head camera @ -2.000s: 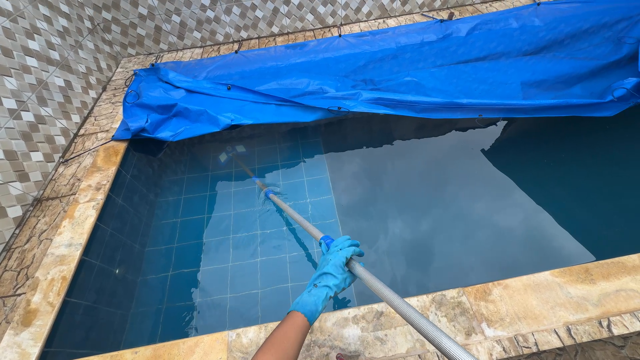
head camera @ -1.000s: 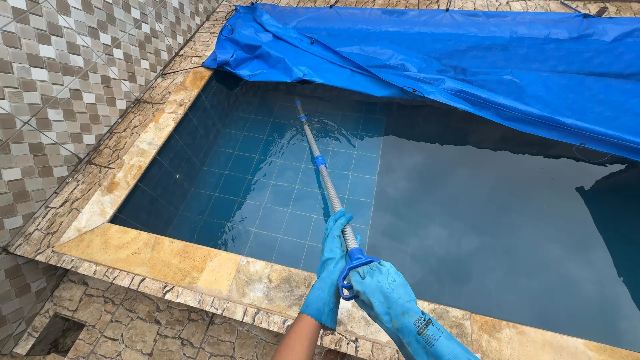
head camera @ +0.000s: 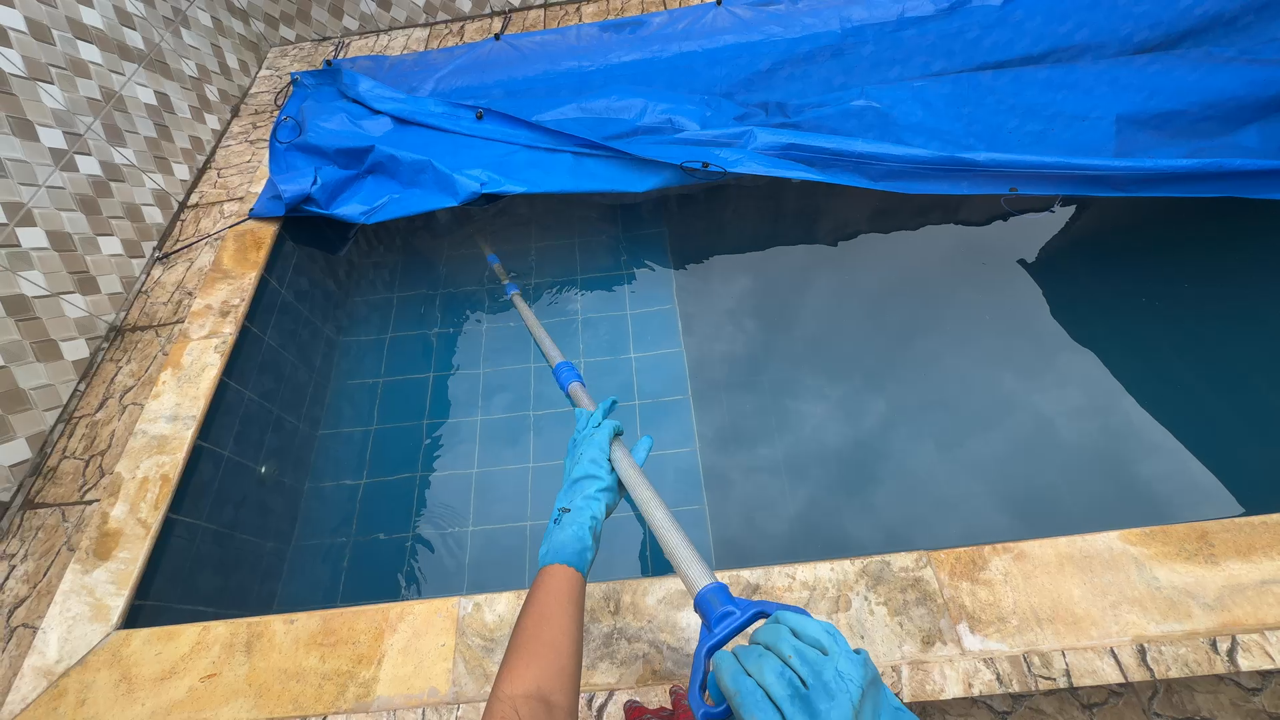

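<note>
A telescopic metal pole (head camera: 660,517) with blue plastic joints slants over the pool's near edge, its far end under the water near the cover. My left hand (head camera: 585,485), in a light blue rubber glove, is around the pole just below the middle joint, thumb on the right side. My right hand (head camera: 800,672), gloved alike, grips the blue D-shaped handle (head camera: 708,640) at the pole's near end. What is fixed at the submerged far tip cannot be made out. Pale grid lines mark the tiled pool floor (head camera: 500,430) under the rippled water.
A crumpled blue tarpaulin (head camera: 800,100) with cord loops covers the pool's far side. Stone coping (head camera: 840,605) borders the near edge and more coping (head camera: 170,430) the left. A mosaic-patterned wall (head camera: 80,180) rises at the left. A bit of red footwear (head camera: 660,705) shows at the bottom.
One second ago both hands were close together on the pole and handle; now they are farther apart, the left farther up the pole. Two seconds ago only the left hand showed. The view has shifted.
</note>
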